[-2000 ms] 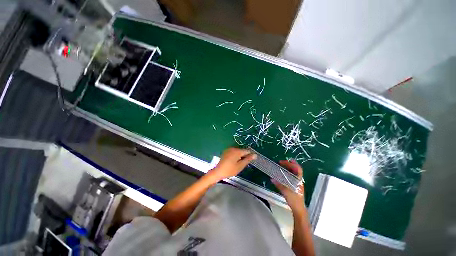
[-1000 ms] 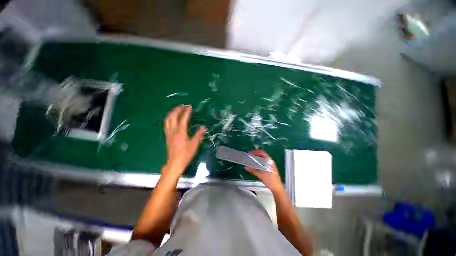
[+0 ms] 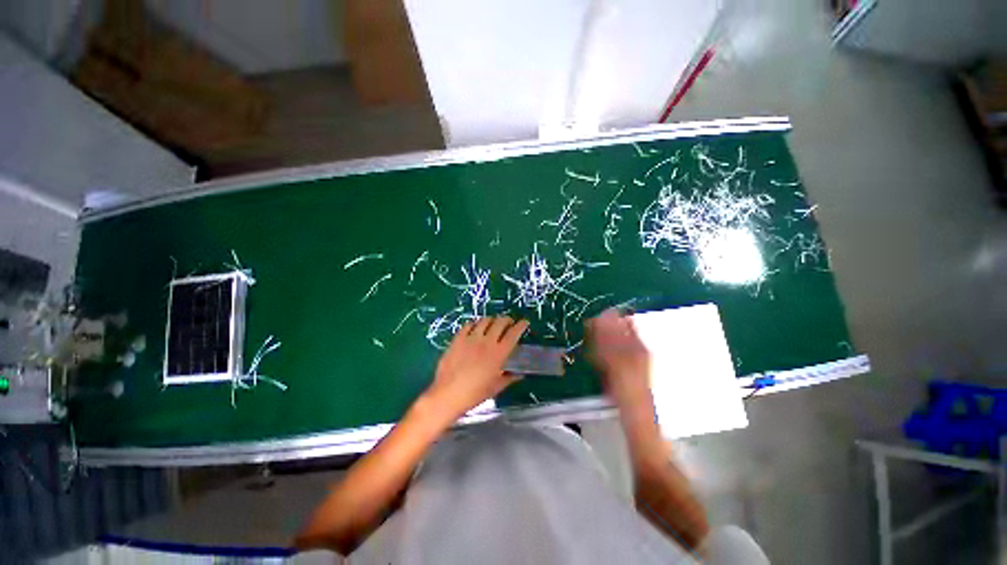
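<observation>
My left hand (image 3: 477, 359) lies over the left end of a small panel stack (image 3: 538, 360), whose ribbed grey edge shows near the bench's front edge. My left hand grips it. My right hand (image 3: 616, 344) is blurred, right of the stack and apart from it, beside a white panel backsheet (image 3: 691, 370); whether it holds anything cannot be told. Thin white waste strips (image 3: 534, 283) lie beyond my hands on the green top.
A framed solar panel (image 3: 204, 329) with strips at its corners lies at the left of the green bench (image 3: 320, 237). A tangled strip heap (image 3: 707, 215) is at the right. A blue marker-like item (image 3: 762, 382) is on the front rail. A blue stool (image 3: 958, 425) stands right.
The view has turned and shifted. My left hand has come down from above the bench onto the panel stack. My right hand has left the stack's right end and moved right, towards the white backsheet.
</observation>
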